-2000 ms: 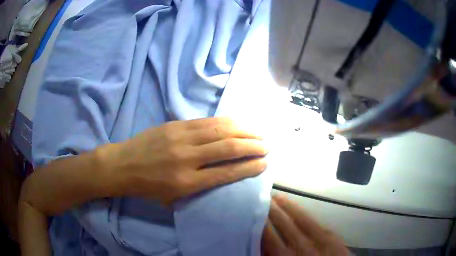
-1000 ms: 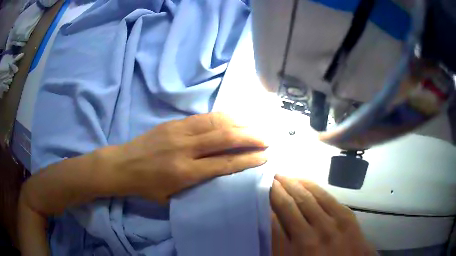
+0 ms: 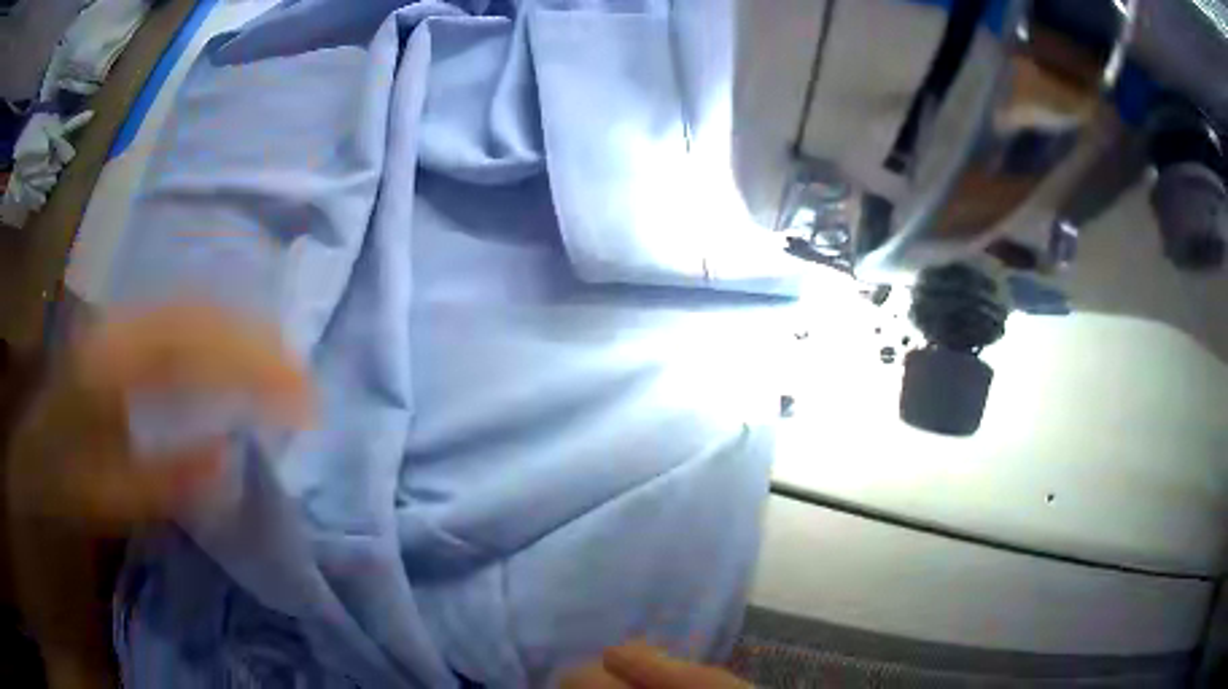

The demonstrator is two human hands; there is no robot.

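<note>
The light blue garment (image 3: 498,390) lies left of and below the machine head (image 3: 862,81), its right part reaching into the lamp glare by the needle area. A doubled blue band with a straight edge (image 3: 606,202) lies across its upper right. My left hand (image 3: 175,417), blurred, is at the far left, shut on a pinched fold of the cloth. My right hand (image 3: 653,669) is cut off by the bottom edge, at the garment's lower edge; only part of the fingers shows. The presser foot and needle are lost in glare.
A dark knob (image 3: 945,390) stands right of the needle area. A shiny curved guard (image 3: 1030,121) hangs in front of the head. The white machine bed (image 3: 1118,444) has a dark seam line. White and dark cloth (image 3: 54,148) lies beyond the table's blue-trimmed edge at upper left.
My left hand has moved from the needle area to the far left and grips cloth there. My right hand has moved down to the bottom edge. The garment has shifted, exposing the doubled band.
</note>
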